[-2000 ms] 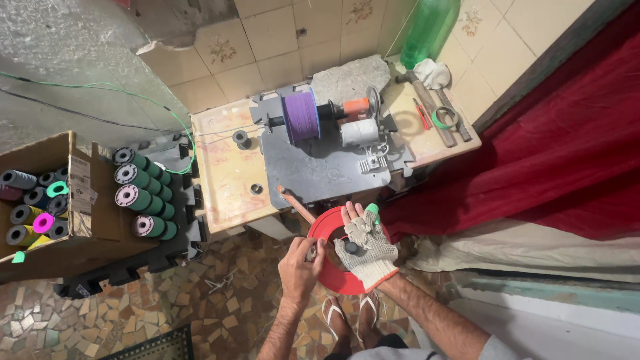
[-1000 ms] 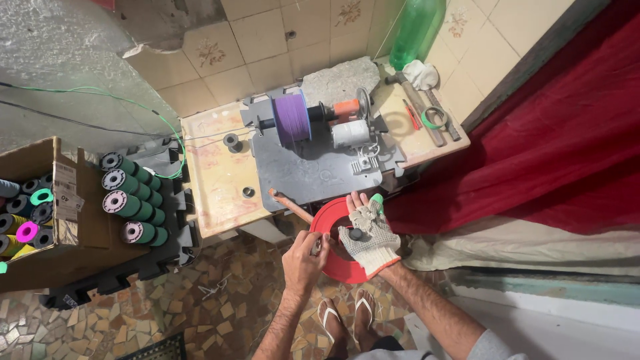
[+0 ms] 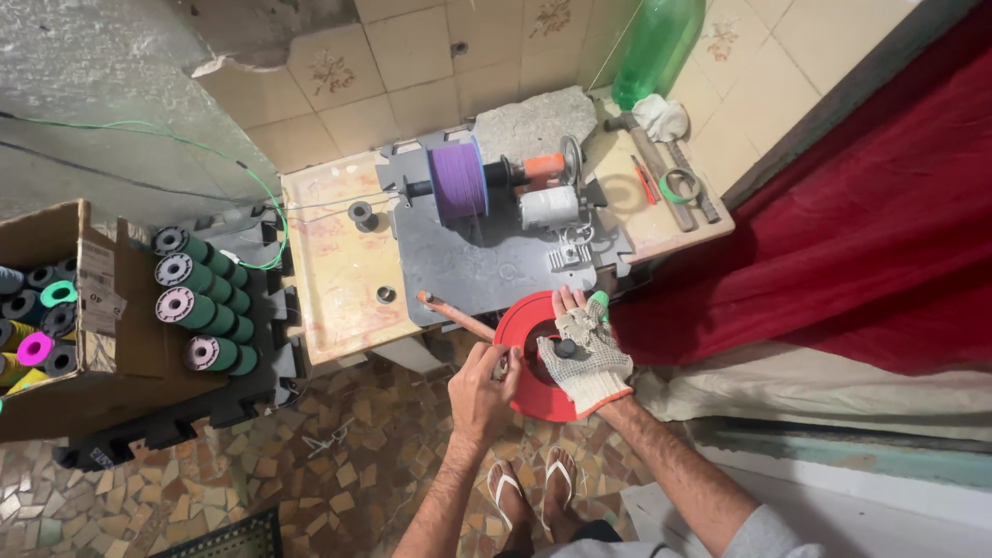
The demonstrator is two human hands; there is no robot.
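A red ring-shaped disc (image 3: 535,391) is mounted on a wooden stick (image 3: 457,314) at the table's front edge. My left hand (image 3: 484,387), bare, has its fingers closed at the disc's left side around a small object that is mostly hidden. Over the disc's right side lies my right hand (image 3: 585,353) in a knitted glove with cut fingers, palm up and fingers apart. A small black knob-like piece (image 3: 566,348) shows against its palm; whether the hand grips it I cannot tell. Behind them, a spool of purple thread (image 3: 459,182) sits on a shaft beside a grey motor (image 3: 549,208).
Green thread spools (image 3: 190,308) stand in rows at left, beside a cardboard box (image 3: 139,341) of spools. The table (image 3: 341,310) holds a small black spool (image 3: 362,216), a hammer (image 3: 659,174), a tape roll (image 3: 680,187) and a stone slab (image 3: 535,124). A red curtain (image 3: 837,232) hangs at right.
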